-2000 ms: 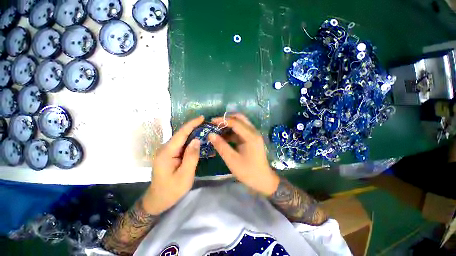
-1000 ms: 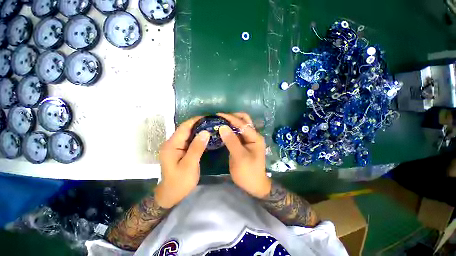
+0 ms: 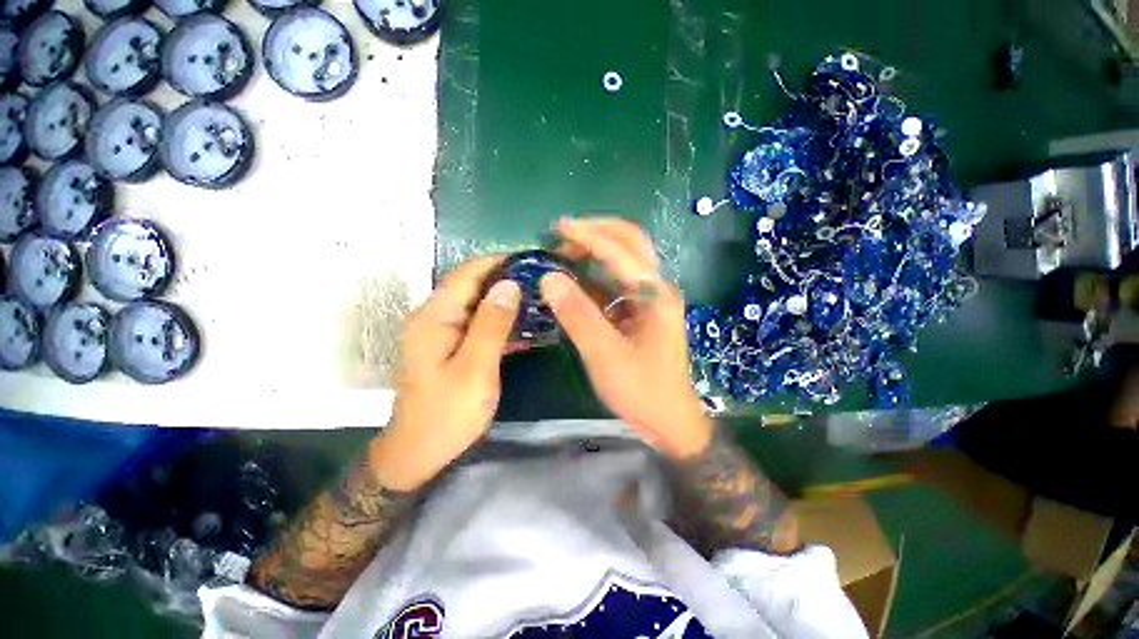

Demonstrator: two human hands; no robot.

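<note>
A dark round housing (image 3: 535, 277) with a blue circuit board in it is held between my two hands over the green mat's front part. My left hand (image 3: 452, 356) grips its left side, thumb on top. My right hand (image 3: 625, 337) is at its right side, thumb pressing on the board and fingers raised behind. A thin pale lead wire (image 3: 621, 300) shows by my right fingers. My hands hide much of the housing and board.
Rows of round housings (image 3: 206, 144) stand on the white sheet (image 3: 312, 225) at left. A tangled heap of blue circuit boards (image 3: 862, 250) lies at right. A tiny white ring (image 3: 612, 81) lies on the mat. A silver metal fixture (image 3: 1062, 219) is at the right edge.
My hands and the held housing have moved slightly away from my body. My right fingers have lifted and spread behind the housing. The wire has shifted with them.
</note>
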